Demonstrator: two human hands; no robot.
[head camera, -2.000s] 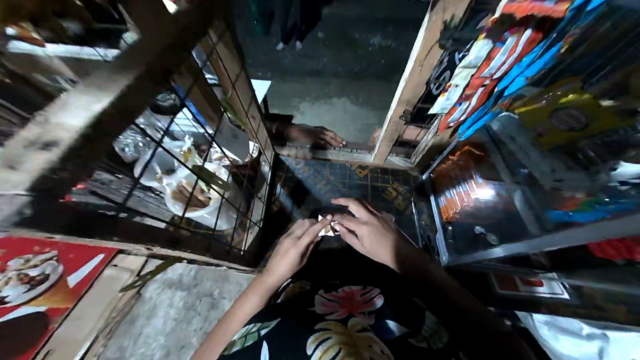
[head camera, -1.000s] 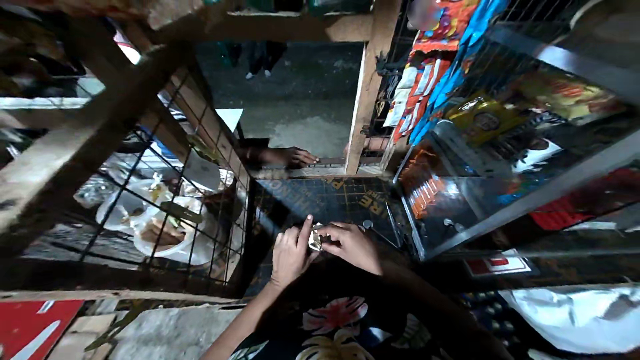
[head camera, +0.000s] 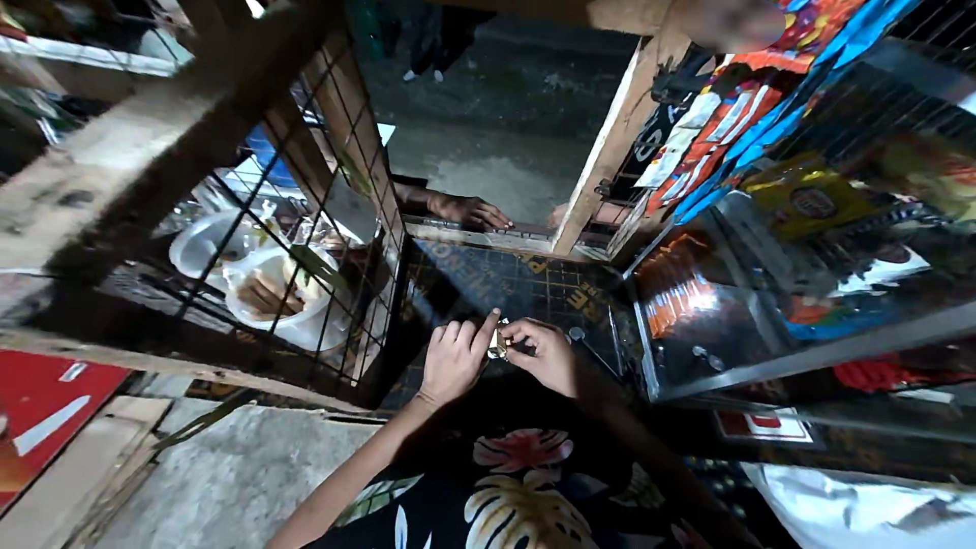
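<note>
Between my two hands, low over the dark printed counter sheet (head camera: 534, 278), is a small shiny wrapped item (head camera: 498, 343), white and gold-brown; its exact kind is too small to tell. My left hand (head camera: 457, 354) holds its left side, with the index finger pointing up. The fingertips of my right hand (head camera: 540, 352) pinch its right side. Part of the item is hidden by my fingers. A small round clear object (head camera: 576, 334) lies on the sheet to the right of my right hand.
Another person's hand (head camera: 473, 211) rests on the wooden ledge (head camera: 488, 235) ahead. A wire-mesh wooden frame (head camera: 366, 152) stands left, with white plastic tubs (head camera: 305, 324) behind it. Snack packets (head camera: 705, 145) hang at right above a metal-edged glass case (head camera: 808, 347).
My hands stay together around the small item while the fingers shift on it. The other person's hand stays at the ledge. The view has turned somewhat.
</note>
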